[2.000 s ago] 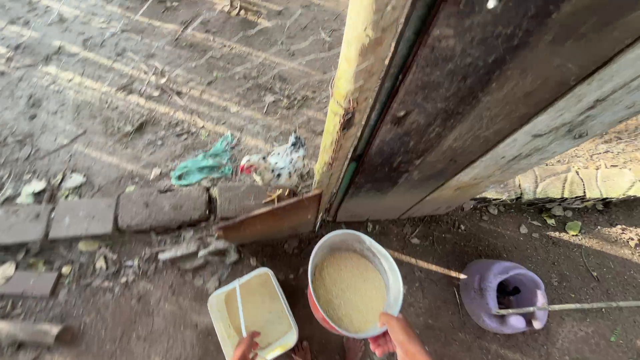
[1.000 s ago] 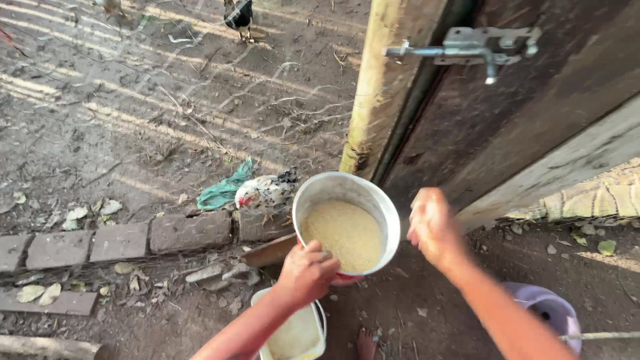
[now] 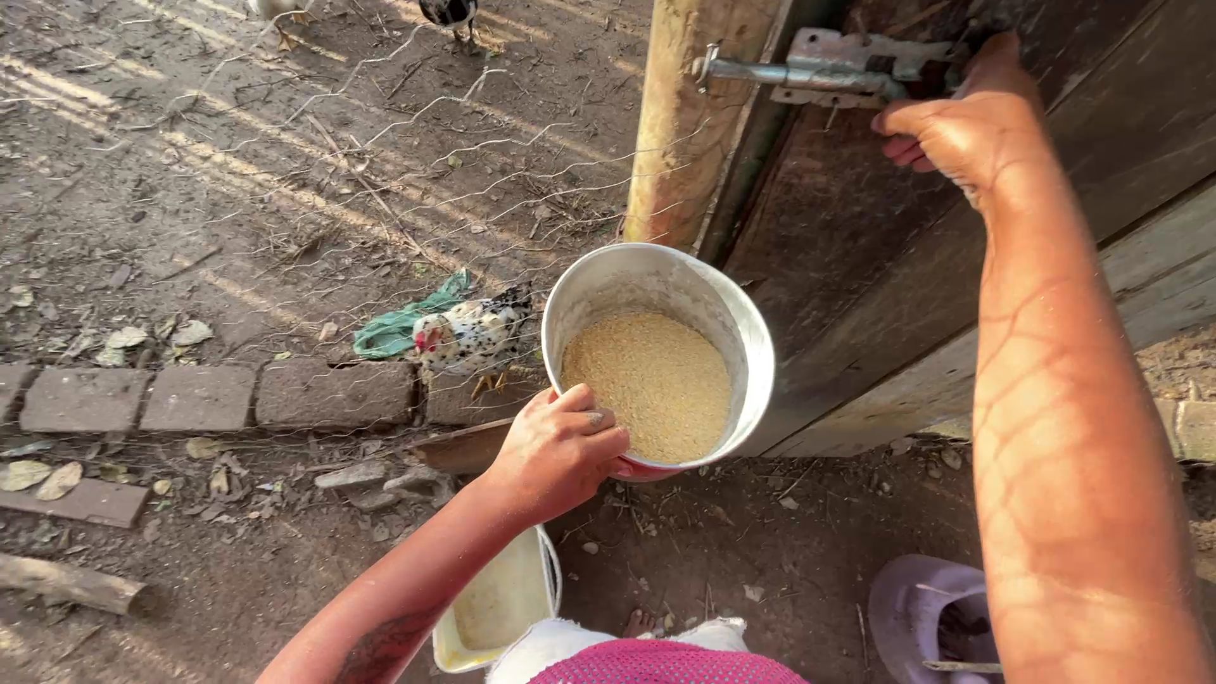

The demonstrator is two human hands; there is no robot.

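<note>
My left hand [image 3: 560, 446] grips the near rim of a round metal pot [image 3: 753, 380] that holds pale yellow grain meal [image 3: 655, 380]. My right hand [image 3: 969, 123] is raised to the metal slide bolt [image 3: 817, 78] on a dark wooden door [image 3: 855, 247], with its thumb by the bolt's handle; the other fingers are partly hidden. The bolt's rod reaches over towards a yellowish wooden post [image 3: 684, 123]. A rectangular plastic tub [image 3: 499, 594] with a white handle stands on the ground below the pot, partly behind my left arm.
A speckled chicken [image 3: 470, 337] stands by green netting [image 3: 404, 318], behind thin wire mesh and a row of bricks [image 3: 199, 397]. Two more birds [image 3: 449, 13] are farther back. A purple plastic container [image 3: 912, 608] lies at lower right, and a log [image 3: 71, 581] at lower left.
My left hand has gone from the tub to the pot's rim. My right hand has let go of the pot and moved up to the bolt. The pot has been raised.
</note>
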